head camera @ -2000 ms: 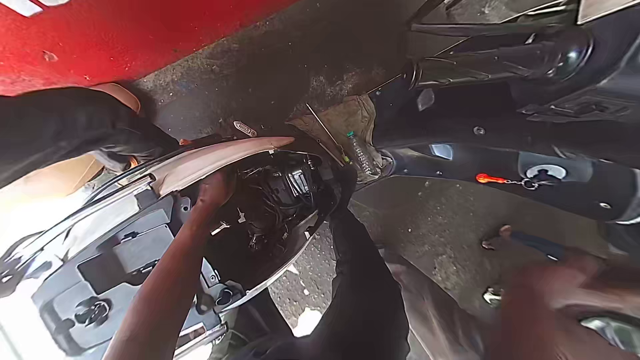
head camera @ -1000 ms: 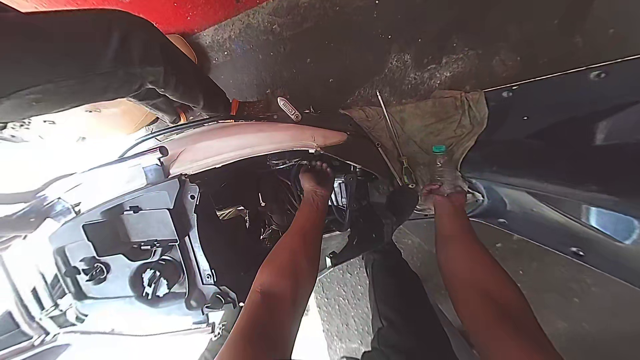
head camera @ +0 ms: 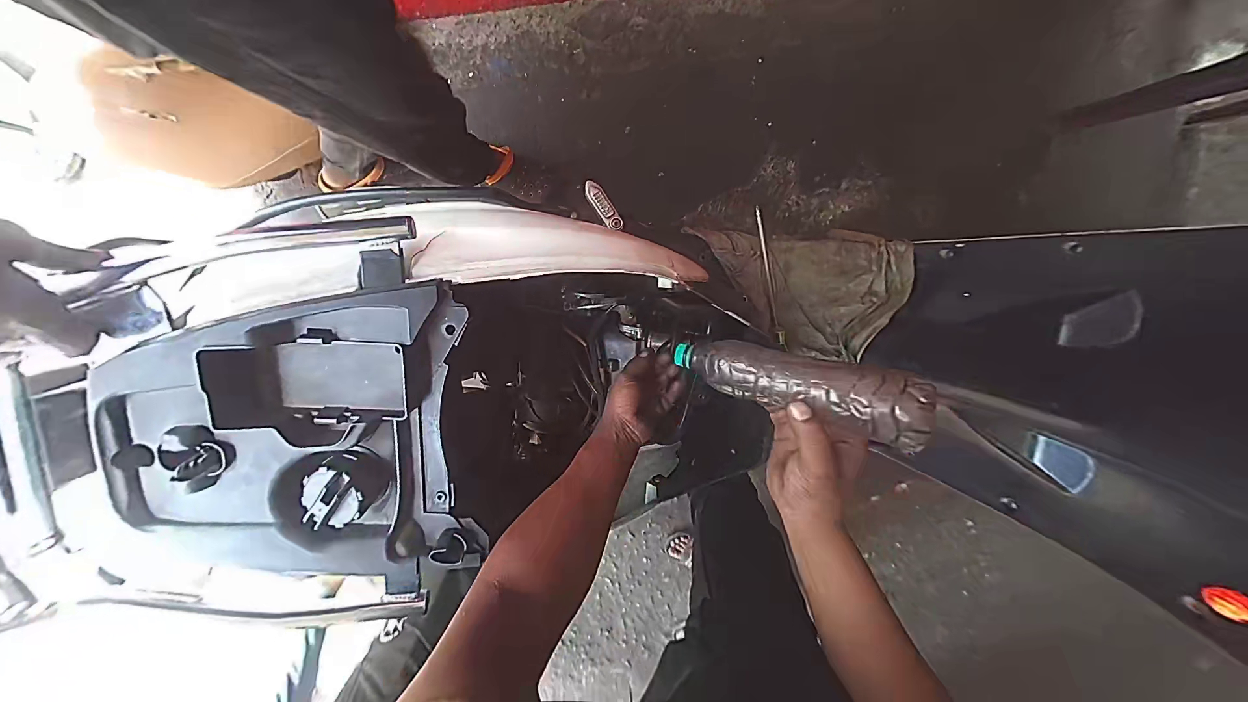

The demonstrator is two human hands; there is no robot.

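My right hand [head camera: 811,463] is closed around a clear plastic bottle [head camera: 814,385] with a green cap, held nearly level over the scooter's floor area. At the cap end is my left hand [head camera: 645,395], its fingers curled close to the cap; whether they touch it I cannot tell. Below and left of that hand lies the open, dark engine bay [head camera: 526,390] of a scooter, with cables and metal parts inside. The grey plastic tray with the fuel cap [head camera: 331,492] is to its left, and a pale pink side panel [head camera: 556,244] runs along the far side.
A brown cloth [head camera: 848,292] lies on the scooter's far side, with a long thin screwdriver [head camera: 765,263] on it. A footpeg [head camera: 604,206] juts out beyond the side panel. Another person's dark-clothed leg [head camera: 322,78] is at upper left. The dark front body panel [head camera: 1102,322] extends right.
My right hand, out of clear view two seconds ago, was at the bottle near the cloth one second ago. The bottle is now over the scooter, its cap beside my left hand.
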